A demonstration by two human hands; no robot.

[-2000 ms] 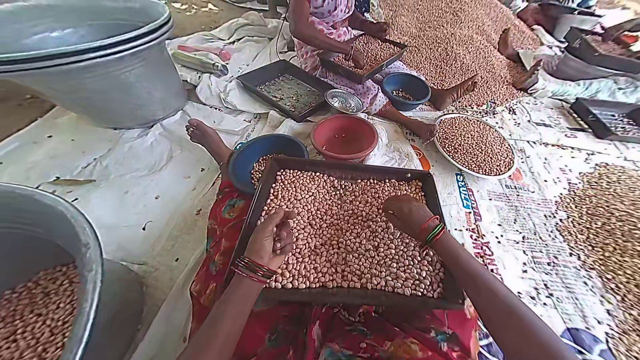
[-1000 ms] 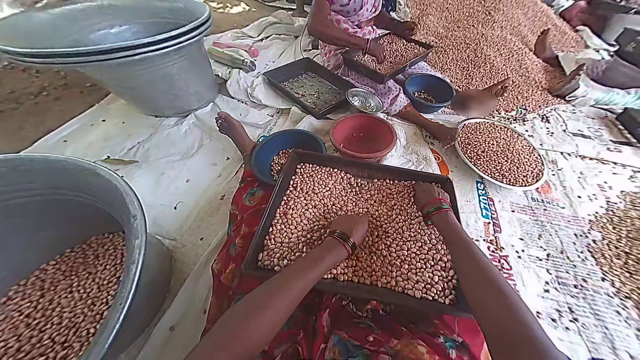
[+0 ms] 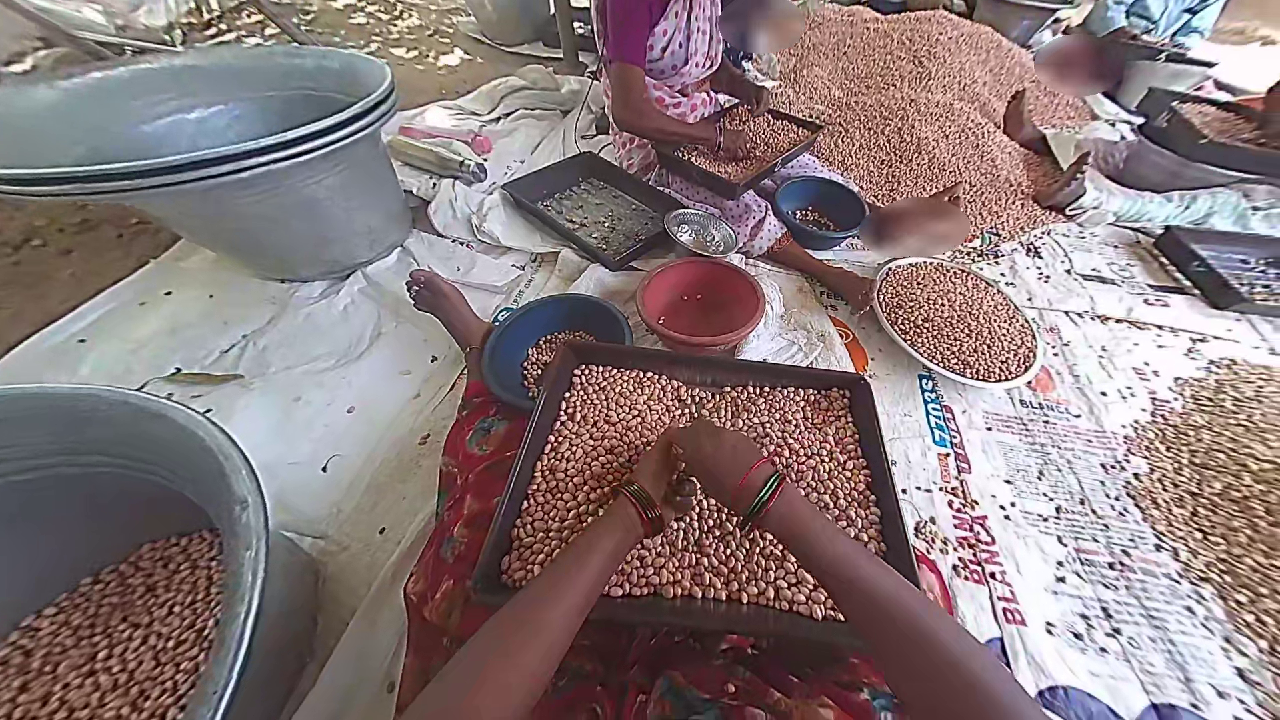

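A dark rectangular tray [image 3: 700,605] lies across my lap, filled with a layer of pinkish-brown nuts or beans [image 3: 590,440]. My left hand [image 3: 660,478] and my right hand [image 3: 712,455] meet over the middle of the tray, close above the nuts. The fingers of both hands are curled in and partly hidden, so whether they hold anything does not show. Beyond the tray's far edge are a blue plastic bowl [image 3: 508,330] with some nuts in it and a red plastic bowl [image 3: 700,300] with a few small bits inside.
Large metal tubs [image 3: 340,200] are stacked at the upper left; another tub [image 3: 255,560] with nuts is at the lower left. A person sits ahead with a tray of nuts [image 3: 740,150]. A round white-rimmed dish [image 3: 955,325] of nuts is at right, a big nut heap [image 3: 900,110] behind.
My two hands, apart over the tray in both earlier frames, have come together over its middle. My right hand has left the tray's right side, where it was a second ago.
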